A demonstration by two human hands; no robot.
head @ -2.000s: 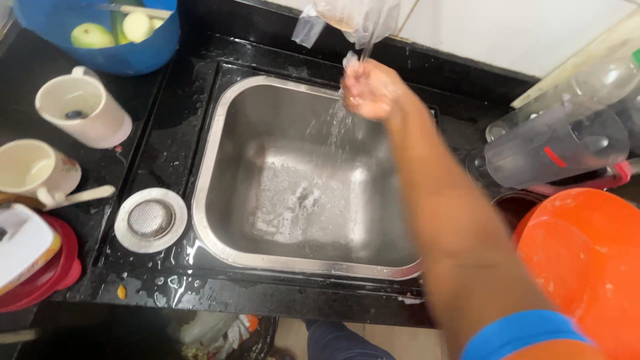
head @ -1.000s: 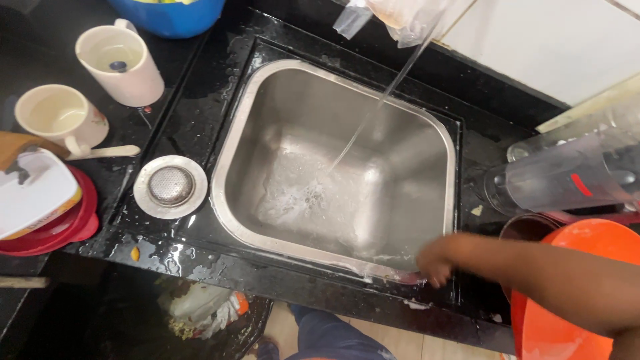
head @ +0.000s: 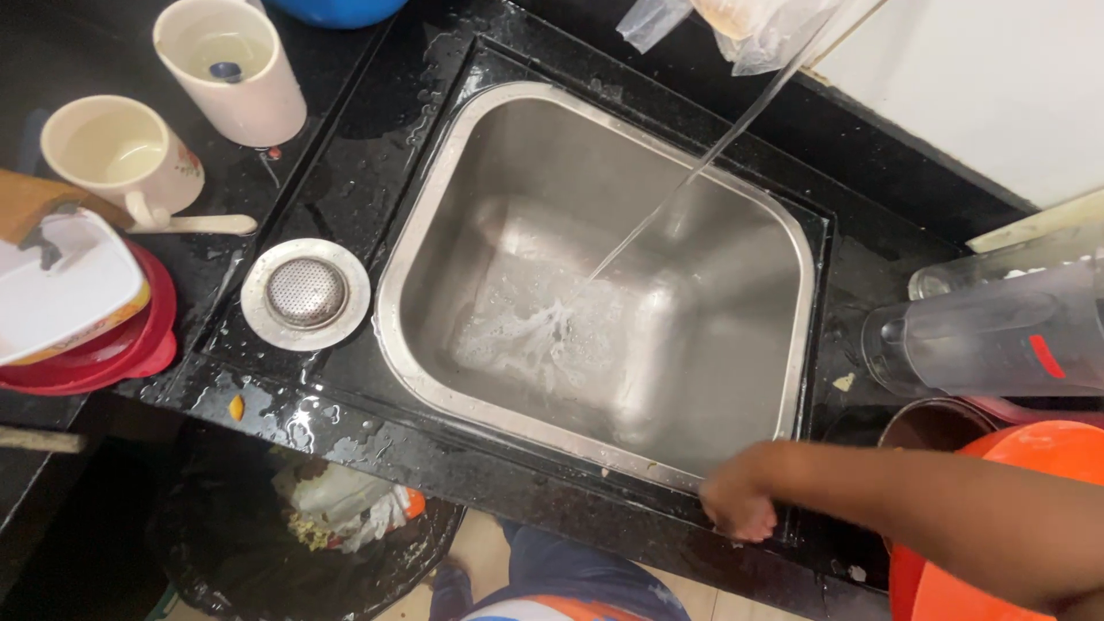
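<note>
My right hand (head: 740, 493) rests at the near right corner of the stainless steel sink (head: 595, 285), over the rim and black counter. Its fingers are curled down and blurred; whether it holds anything is hidden. My left hand is out of view. A thin stream of water (head: 673, 203) runs from the upper right into the basin and splashes on its floor. Left of the sink, a metal sink strainer (head: 306, 294) lies on the wet counter.
Left stand two mugs (head: 250, 103) with liquid, a spoon (head: 207, 224) and a red lid (head: 155, 319). Right are a clear plastic jug (head: 975, 332) and orange basin (head: 957, 586). A lined trash bin (head: 233, 535) sits below. A plastic bag (head: 768, 34) hangs above.
My right hand has come from the water stream above the sink down to the near right corner. The stream now falls freely into the basin.
</note>
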